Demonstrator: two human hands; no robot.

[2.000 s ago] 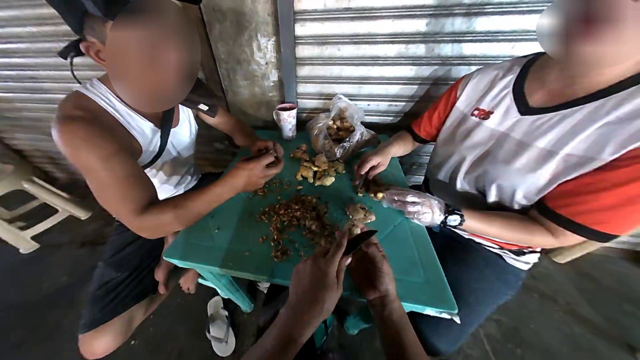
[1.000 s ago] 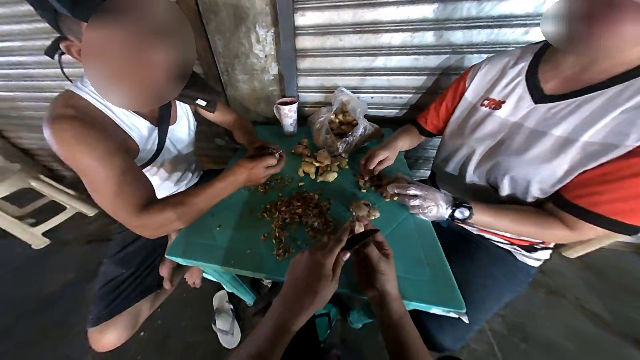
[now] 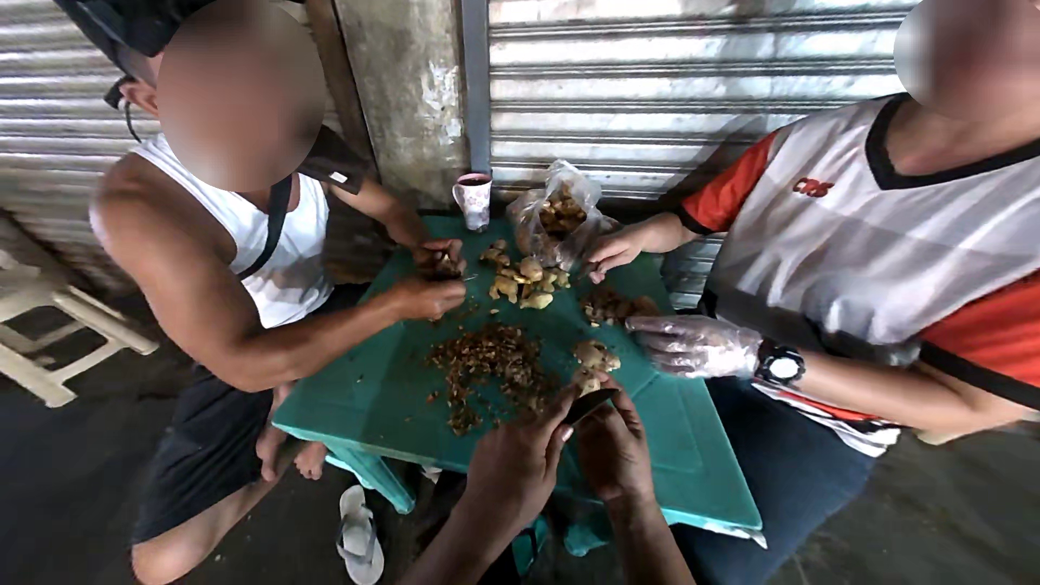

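My left hand (image 3: 520, 455) is closed at the table's near edge, apparently around the knife's hidden handle. The knife's dark blade (image 3: 589, 405) reaches across to my right hand (image 3: 613, 447). My right hand's fingers are closed around a pale ginger piece (image 3: 588, 382), partly hidden by the blade and fingers. Just beyond my fingertips lies a knobbly ginger root (image 3: 597, 355). Brown peelings (image 3: 491, 366) are spread to the left on the green plastic table (image 3: 357, 402). Farther back is a pile of ginger (image 3: 528, 280).
A clear plastic bag of ginger (image 3: 561, 213) and a patterned cup (image 3: 474, 199) stand at the back. A co-worker's hands (image 3: 435, 284) work at the left. Another co-worker's gloved hand (image 3: 699, 345) and bare hand (image 3: 617, 250) are at the right, near more peelings (image 3: 609, 307).
The right co-worker's bare hand has moved back toward the plastic bag and ginger pile. My two hands remain together around the knife and ginger piece.
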